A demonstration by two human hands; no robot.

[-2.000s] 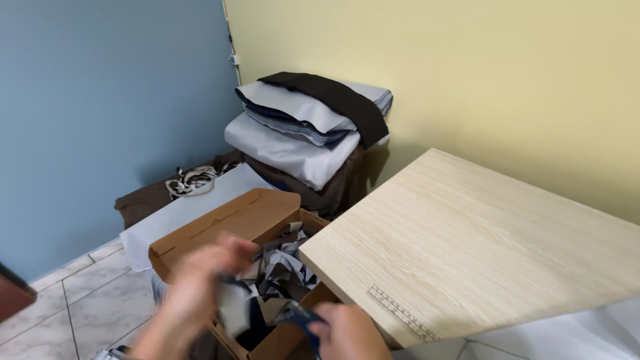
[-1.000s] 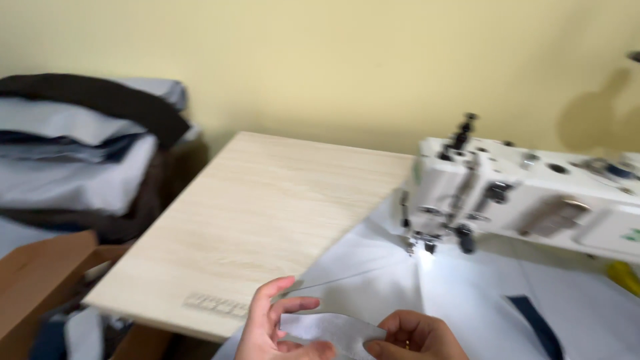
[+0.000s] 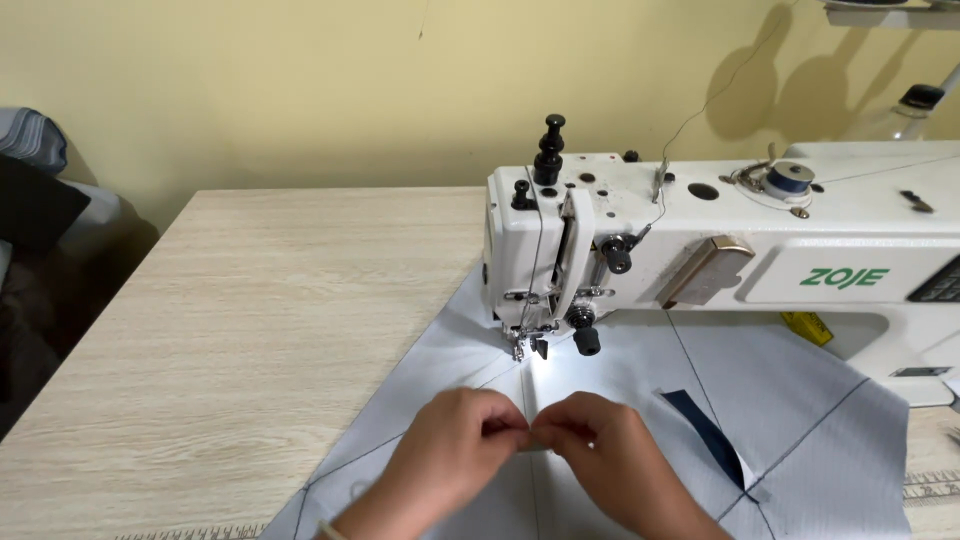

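A large light grey fabric panel [image 3: 450, 360] with dark stitched lines lies under the needle and presser foot [image 3: 519, 346] of a white Zoje sewing machine [image 3: 720, 255]. My left hand [image 3: 457, 442] and my right hand [image 3: 600, 450] meet just in front of the foot, over the panel. Their fingertips pinch a small light piece of fabric [image 3: 534, 448], mostly hidden by the fingers. Right of my right hand, a narrow dark blue fabric strip [image 3: 705, 431] with a light edge lies on the panel. The machine's lamp lights the foot area.
The wood-grain tabletop [image 3: 262, 322] extends left of the panel, with ruler marks [image 3: 202, 534] along its front edge. Folded fabrics [image 3: 34, 180] are stacked beyond its left side. A bobbin [image 3: 789, 180] sits on the machine, and a bottle with a black cap [image 3: 911, 112] stands behind it.
The view has swung right from the cardboard box to the sewing machine. My hands, in the box two seconds ago, are now over the panel, and their fingertips have come together on the small piece.
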